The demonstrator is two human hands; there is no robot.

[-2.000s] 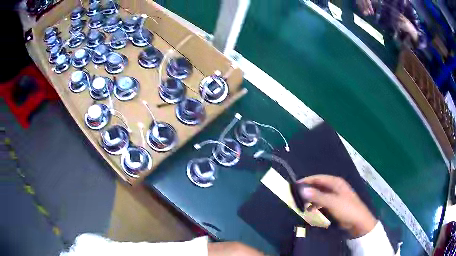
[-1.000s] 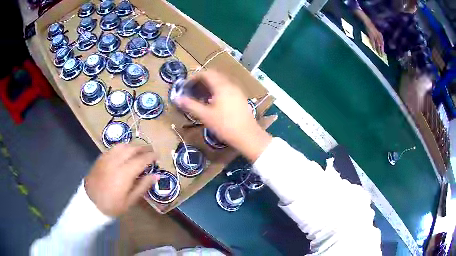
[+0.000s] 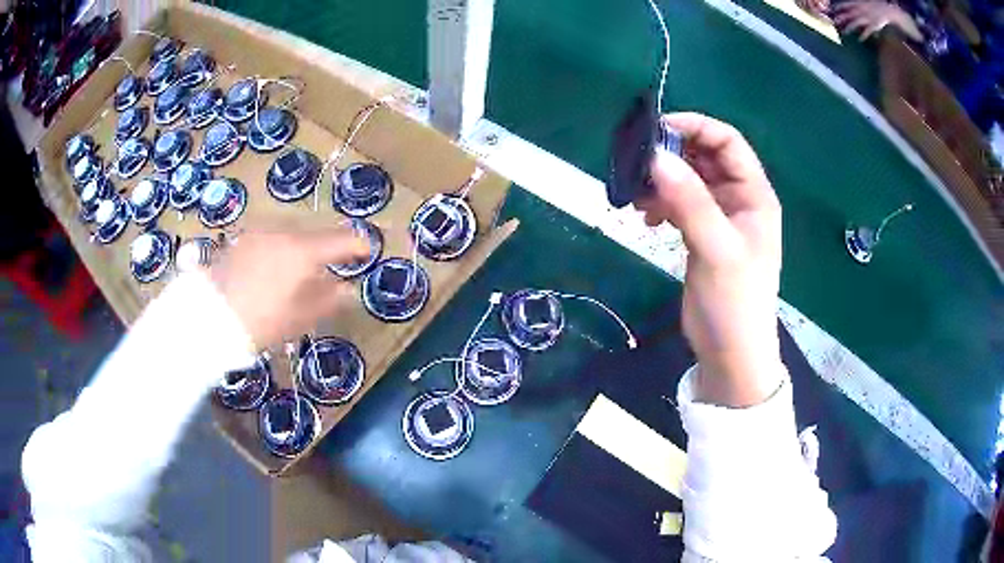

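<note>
My right hand (image 3: 721, 209) is raised over the conveyor belt and holds a loudspeaker (image 3: 635, 154) on edge, dark cone facing left, its pale lead running upward. My left hand (image 3: 281, 275) is over the speaker tray (image 3: 248, 297), slightly blurred, its fingertips at a partly hidden speaker; whether it grips it I cannot tell. The tray speakers nearer the bench have black squares on their magnets; many farther ones show bare silver centres. Three padded speakers (image 3: 489, 370) lie in a slanting row on the bench, leads loose.
A black foam sheet (image 3: 584, 495) with a cream liner strip (image 3: 628, 442) lies right of the row. The green belt (image 3: 749, 132) carries one small speaker (image 3: 862, 242). A white upright (image 3: 457, 66) stands behind the tray. Another person's hand (image 3: 875, 17) shows at the top right.
My right hand has moved from the tray up and right with a speaker. My left hand has moved from the tray's near corner farther into it. The belt speaker has shifted up in view.
</note>
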